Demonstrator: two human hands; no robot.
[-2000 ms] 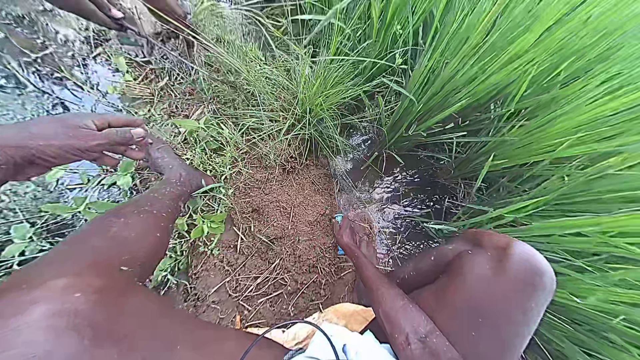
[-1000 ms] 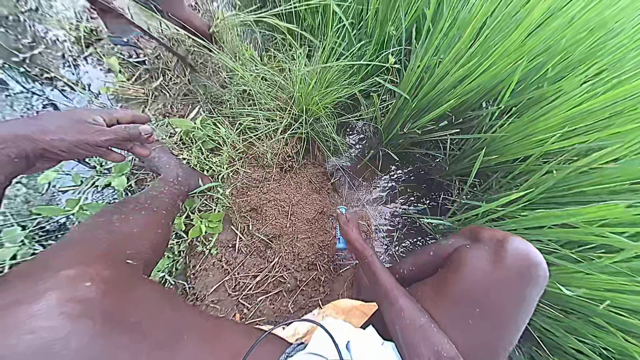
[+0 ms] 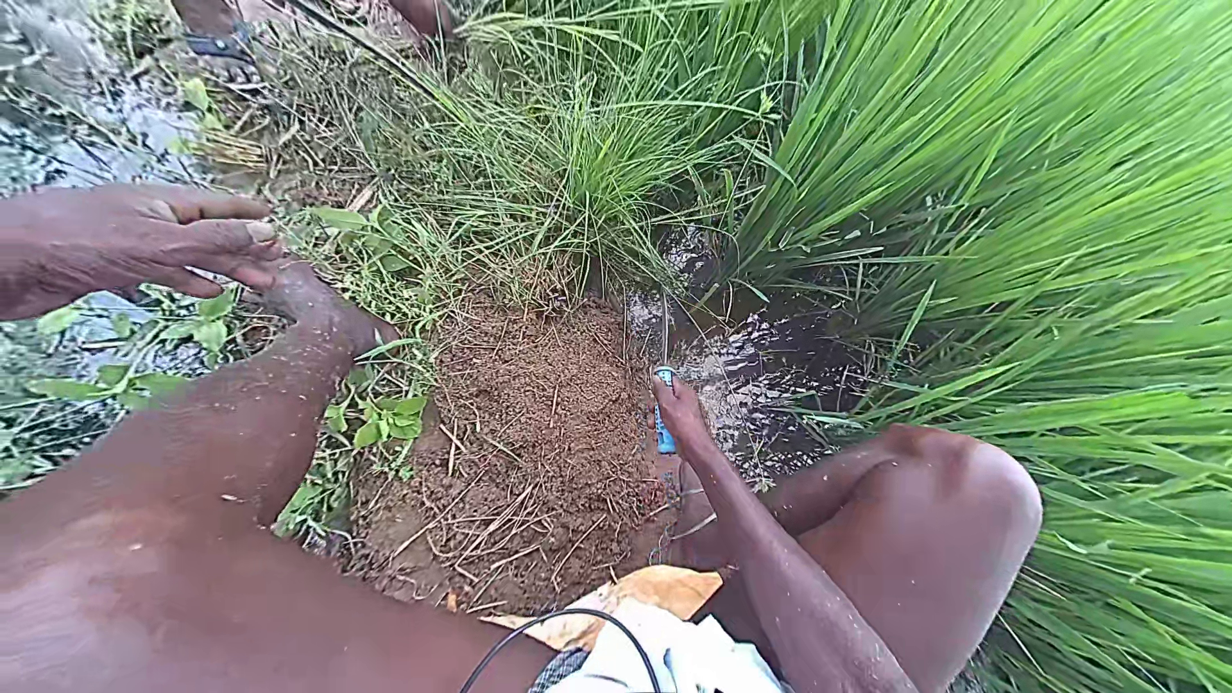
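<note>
My right hand (image 3: 680, 408) grips the blue handle (image 3: 665, 438) of a tool, whose thin metal part (image 3: 664, 327) points away from me over the edge of the water. What kind of tool it is cannot be told. To its left lies a mound of brown, crumbly soil (image 3: 553, 414) with bits of straw on it, between my bare legs. My left hand (image 3: 159, 236) is held out above my left foot with its fingers apart and nothing in it.
Tall green rice-like grass (image 3: 1039, 250) fills the right side. Dark shallow water (image 3: 784, 361) lies beside the mound. Low leafy weeds (image 3: 390, 419) grow by my left leg. At the top left are another person's feet (image 3: 226, 43) and a dark thin rod (image 3: 371, 53). A black cable (image 3: 568, 616) loops near my lap.
My right hand stays by the mound's right edge, and more of the blue handle shows than two seconds ago. The water beside it shows less splash. My left hand has hardly moved.
</note>
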